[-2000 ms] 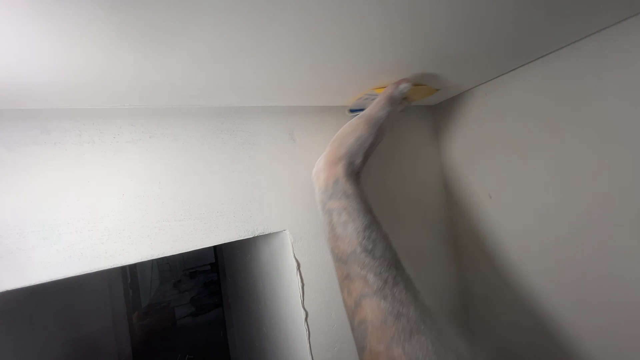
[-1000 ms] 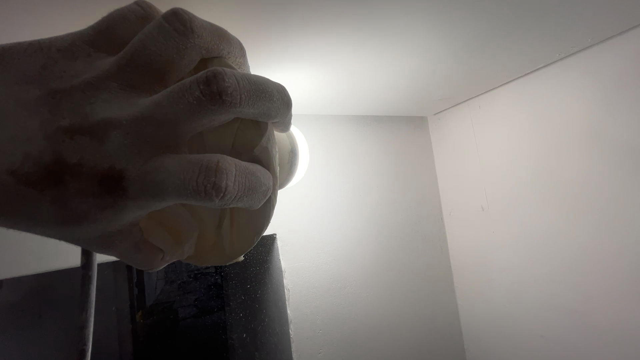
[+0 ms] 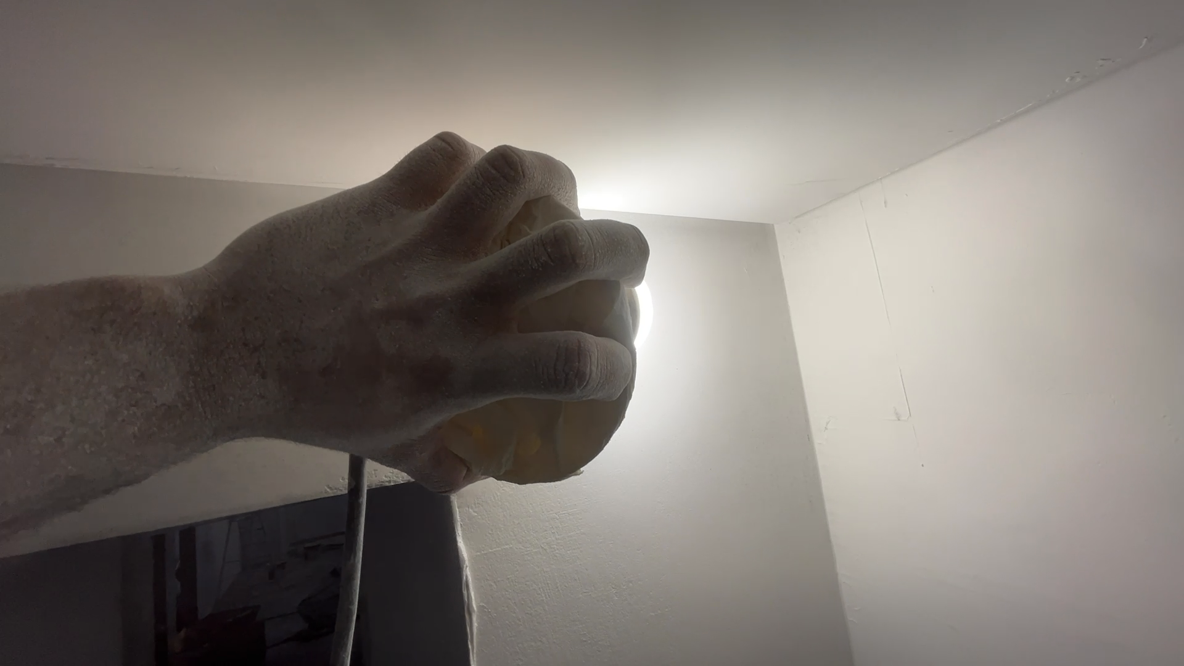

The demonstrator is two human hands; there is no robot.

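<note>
My left hand (image 3: 398,314), its back and forearm coated with pale dust, reaches in from the left with the fingers curled around a rounded lamp (image 3: 555,435). The lamp's body looks yellowish and wrapped in something translucent, perhaps tape. Its glowing face (image 3: 645,314) points away from me, towards the far corner, and is mostly hidden behind the fingers. A dark cable (image 3: 351,564) hangs below the hand. My right hand is out of view.
The white ceiling (image 3: 694,83) meets the far wall (image 3: 684,444) and the right wall (image 3: 1008,370) in a corner. Thin cracks or scratches mark the right wall. Below left is a dark opening (image 3: 259,583) with a rough edge.
The right arm, seen earlier holding a yellow tool at the ceiling near the corner, is gone from view. The left hand with the lamp has come in, and now appears smaller and further right than one second ago.
</note>
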